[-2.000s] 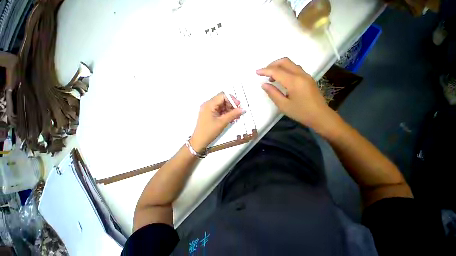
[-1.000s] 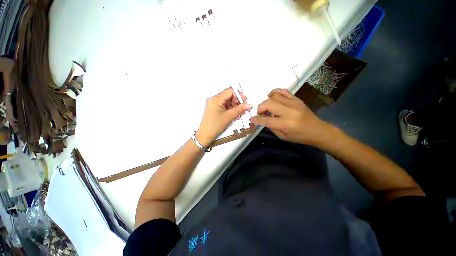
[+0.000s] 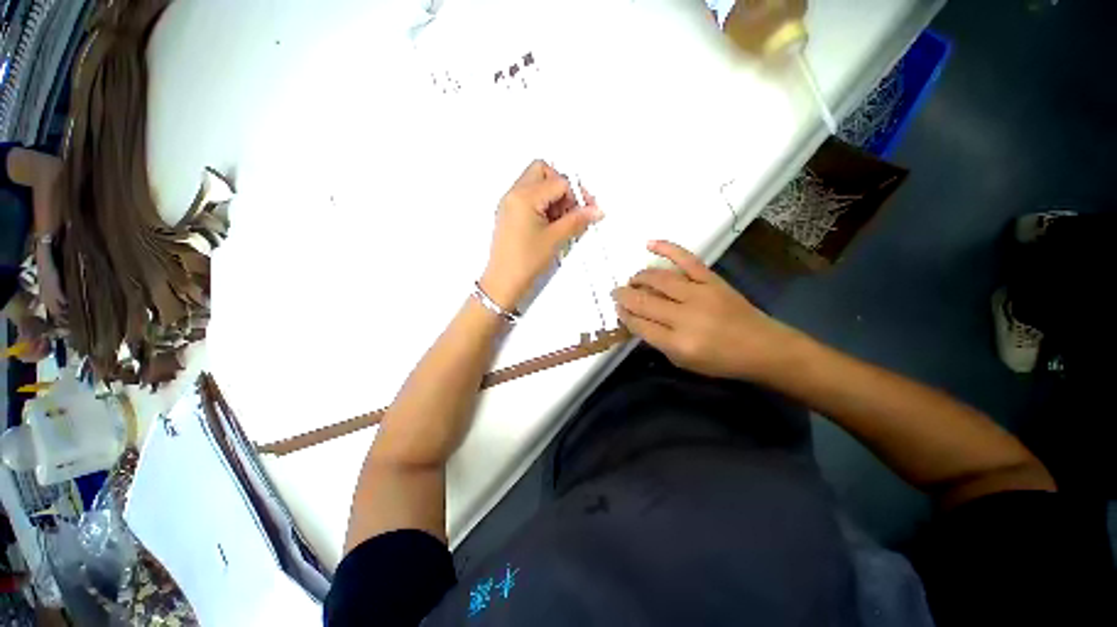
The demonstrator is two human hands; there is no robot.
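A white panel, back side up (image 3: 368,319), lies in front of me, hard to tell from the white tabletop, with a brown edge strip (image 3: 331,432) along its near side. Small dark notch ends show near its right corner. My left hand (image 3: 535,233) pinches a narrow white strip (image 3: 578,191) between thumb and fingers above the panel. My right hand (image 3: 692,306) rests at the panel's right corner, its fingertips on the notched end, fingers slightly spread. Whether anything is under its fingertips cannot be told.
A glue bottle (image 3: 769,27) with a long nozzle lies at the top right. A scrap bin (image 3: 857,184) and a blue basket (image 3: 919,92) are beyond the table edge. Fanned brown leather strips (image 3: 104,196), a translucent jug (image 3: 74,431) and stacked white panels (image 3: 184,514) are at left. A person's shoes show at right.
My left hand has moved up along the panel with the strip. My right hand first came down to the notched corner, and its fingers have since spread a little there.
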